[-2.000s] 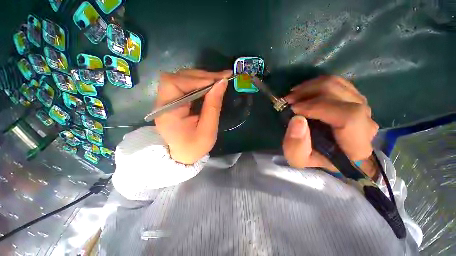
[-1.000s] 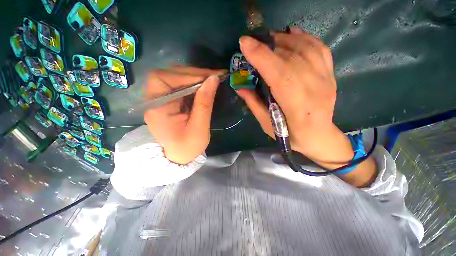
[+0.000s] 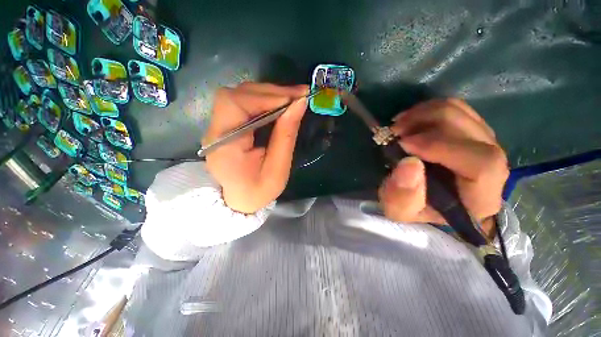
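Note:
A circuit board assembly point(image 3: 327, 104) with a teal rim and a yellow-green lower area lies on the dark green mat. My left hand point(image 3: 254, 148) holds silver tweezers point(image 3: 247, 124) between thumb and fingers, their tips at the assembly's left and middle part. My right hand point(image 3: 448, 161) holds a black soldering iron point(image 3: 455, 207) like a pen, its metal collar in front of the fingers. Its thin brownish tip reaches the assembly's right side; whether it touches cannot be told. A thin curved solder wire point(image 3: 315, 161) lies on the mat just below the assembly.
Many teal-rimmed assemblies point(image 3: 64, 66) lie in rows and stacks at the left. A silvery spool point(image 3: 25, 170) is at the left bench edge. A black cable point(image 3: 66, 273) runs off lower left. The scuffed mat point(image 3: 422, 59) extends right to a blue edge strip point(image 3: 560, 166).
A second ago my right hand was turned over the assembly, with the iron pointing up the mat. It is now back at the right, tip at the assembly. The tweezers stay at the assembly.

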